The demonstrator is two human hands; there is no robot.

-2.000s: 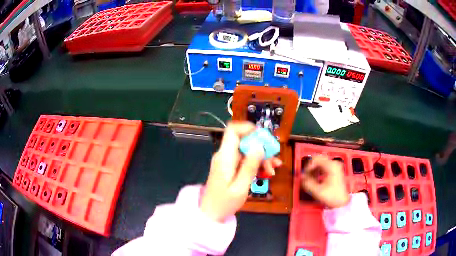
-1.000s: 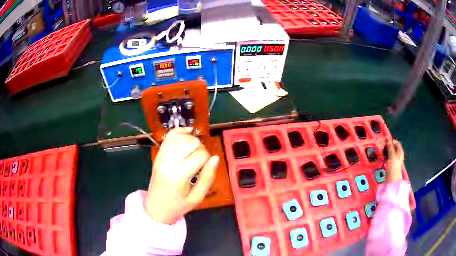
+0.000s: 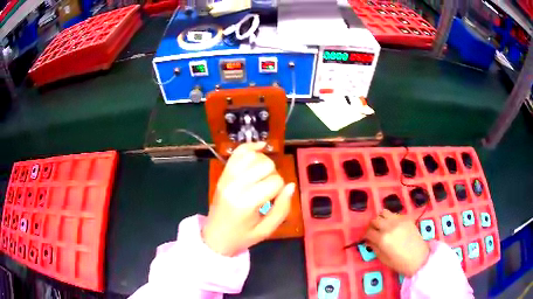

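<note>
My left hand (image 3: 248,195) is closed at the metal clamp linkage (image 3: 249,125) of the orange-brown test fixture (image 3: 279,111); the handle is hidden in the fist. A bit of a teal piece (image 3: 265,208) shows in the fixture beside my fingers. My right hand (image 3: 398,240) is over the right red tray (image 3: 330,248), fingers pinched on a thin dark test lead (image 3: 354,244) whose tip points left over a pocket. Black square modules (image 3: 321,207) fill the tray's back rows. Teal pieces (image 3: 373,282) sit in the front rows, some hidden by my hand and sleeve.
The left red tray (image 3: 87,216) holds small dark pieces and a few whitish ones. Behind the fixture stand a blue instrument (image 3: 175,90) and a white power supply (image 3: 345,76), with a paper slip (image 3: 336,114) in front. Stacked red trays (image 3: 87,44) are at back left.
My right hand has come left from the right tray's far edge to its middle. My left hand stays at the clamp; earlier it held a teal piece up. The view has shifted.
</note>
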